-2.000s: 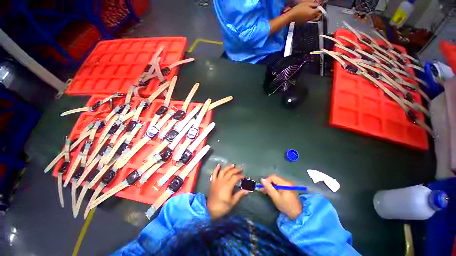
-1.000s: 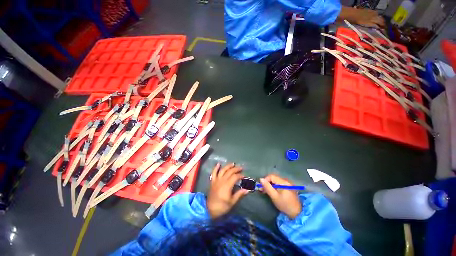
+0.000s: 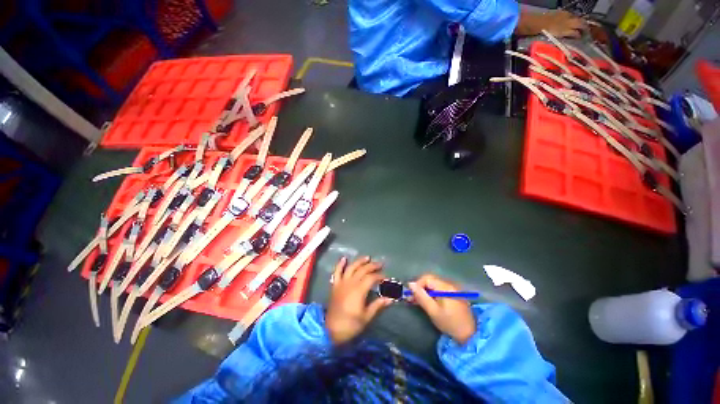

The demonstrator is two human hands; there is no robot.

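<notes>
A small dark watch-case-like piece (image 3: 390,289) with a light metallic edge is held at the fingertips of my left hand (image 3: 352,301), near the table's front edge. My right hand (image 3: 447,306) is closed on a thin blue pen-like tool (image 3: 462,294). The tool lies nearly level, its tip at the right edge of the piece; I cannot tell whether it touches. A small blue cap (image 3: 460,242) lies on the dark green table beyond my right hand. A white piece of paper (image 3: 510,281) lies right of my right hand.
Red compartment trays (image 3: 197,99) stand at left, the nearer covered with watch pieces on pale strips. Another red tray (image 3: 588,170) with strips is at right. A white bottle (image 3: 638,319) lies at lower right. A black bag (image 3: 451,114) and a blue-sleeved person (image 3: 399,47) are at the far side.
The other person's arm has moved right, and that hand now rests beyond the right tray. My hands, the piece and the blue tool have stayed almost in place.
</notes>
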